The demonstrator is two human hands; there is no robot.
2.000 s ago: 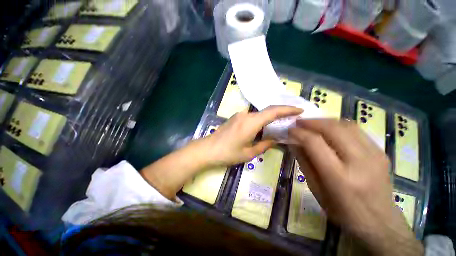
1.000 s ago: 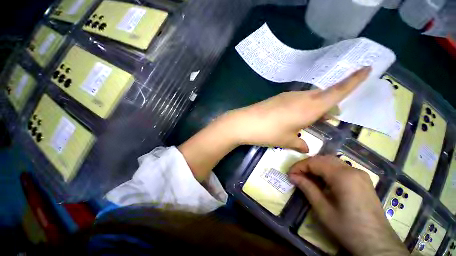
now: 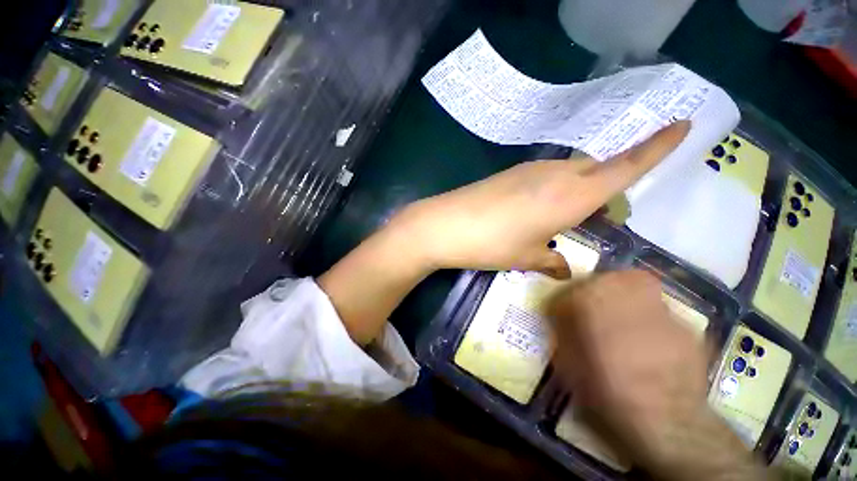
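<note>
My left hand holds a long white label strip, its index finger stretched along the strip. The printed part curls away to the left, and a blank part hangs down over the phones. My right hand is blurred, low over the near pockets, its fingertips hidden or too blurred to read. Beside its fingers, a pale yellow phone back bears a small white printed label. It lies in the near left pocket of a dark tray with other yellow phone backs.
A stack of filled trays stands at left, with labelled phone backs on top and two white scraps at its edge. White label rolls stand on the green bench top at the back. A red bin shows at the upper right.
The long strip was unrolled from a roll, then came to lie curled in my left hand. The view shifted left, towards the stack. My right hand moved down to the labelled near left phone back.
</note>
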